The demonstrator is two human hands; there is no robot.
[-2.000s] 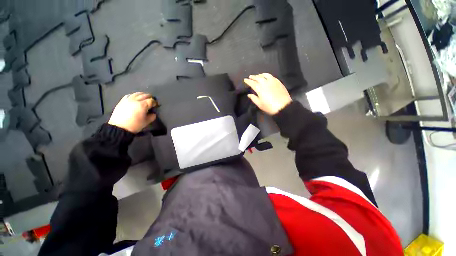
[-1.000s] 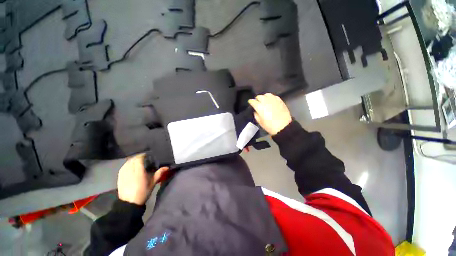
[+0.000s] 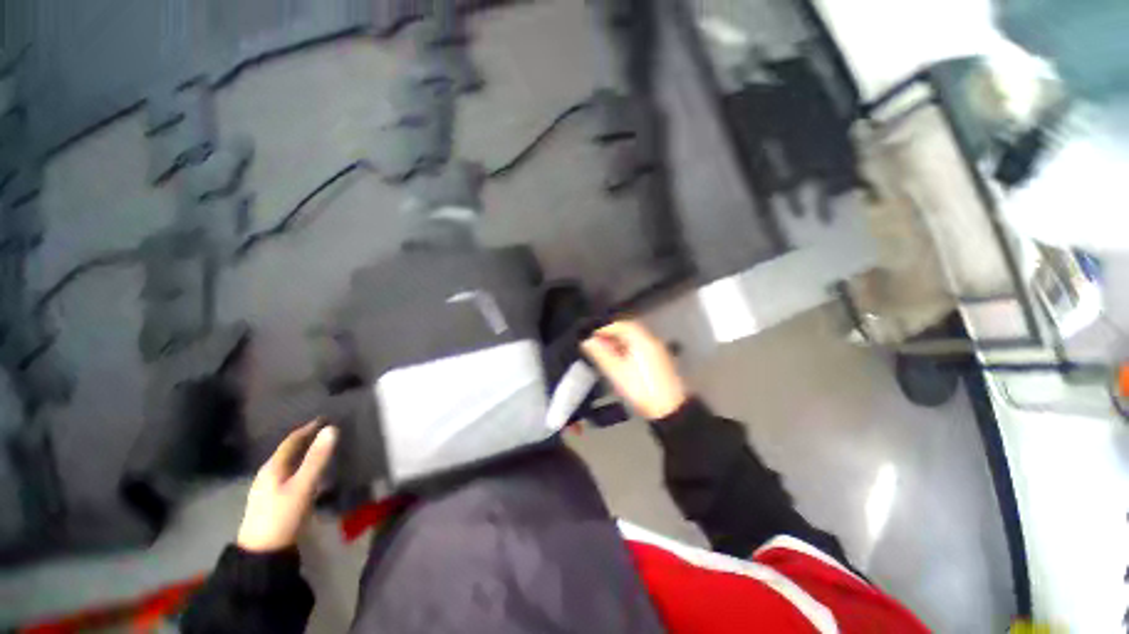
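Observation:
The picture is blurred. A stack of black cut pieces lies at the near table edge, against my body. A pale rectangle lies on its near part, and a small white label is at its right. My left hand is at the stack's left side, thumb and fingers apart; contact with the stack is unclear. My right hand grips the stack's right edge, with the fingertips partly hidden against the black material.
Black skeleton waste with jagged strips covers the table beyond and to the left. A grey side ledge runs to the right. A metal-frame cart stands at the right. Orange-red parts show below the table edge at the lower left.
The view has shifted, so table and stack appear lower and further left. My left hand has opened and come off the near left edge it held. My right hand stays at the stack's right edge.

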